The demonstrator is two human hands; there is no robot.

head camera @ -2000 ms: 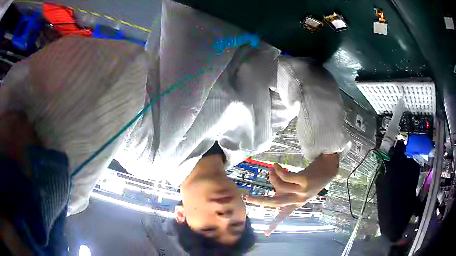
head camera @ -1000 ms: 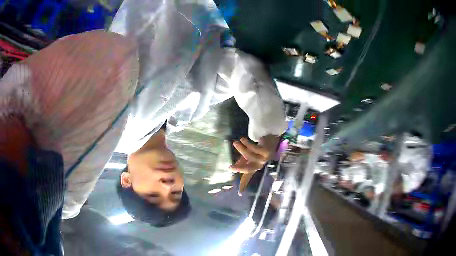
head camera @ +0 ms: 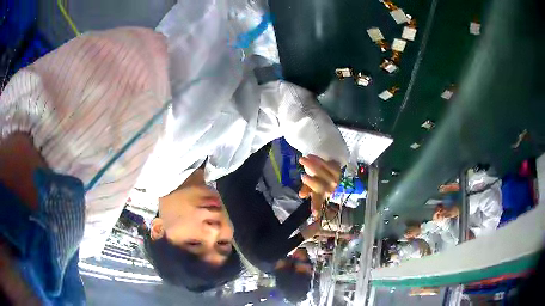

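Note:
The view is upside down and faces a person in a white smock, seemingly me. My left hand is cut off and too dark to read at the left edge; its forearm and blue ribbed fabric [head camera: 63, 206] show close to the camera. A blue-green cord [head camera: 134, 136] runs from there across the smock. My right hand [head camera: 320, 179] is small, raised, fingers partly bent and apart, holding nothing visible. Several display modules [head camera: 399, 45] with orange tails lie scattered on the dark-green bench [head camera: 322, 36], away from both hands.
A white perforated board [head camera: 366, 143] stands by the bench edge, with a blue bin [head camera: 349, 194] beyond it. Another person with a black sleeve [head camera: 254, 221] is behind the right hand. More people in white [head camera: 484, 200] are at the lower right. A metal post [head camera: 367, 239] rises near them.
The view has swung, bringing more bench, modules and other people into sight. The right hand's fingers are more bent than before. A person with a black sleeve now shows behind.

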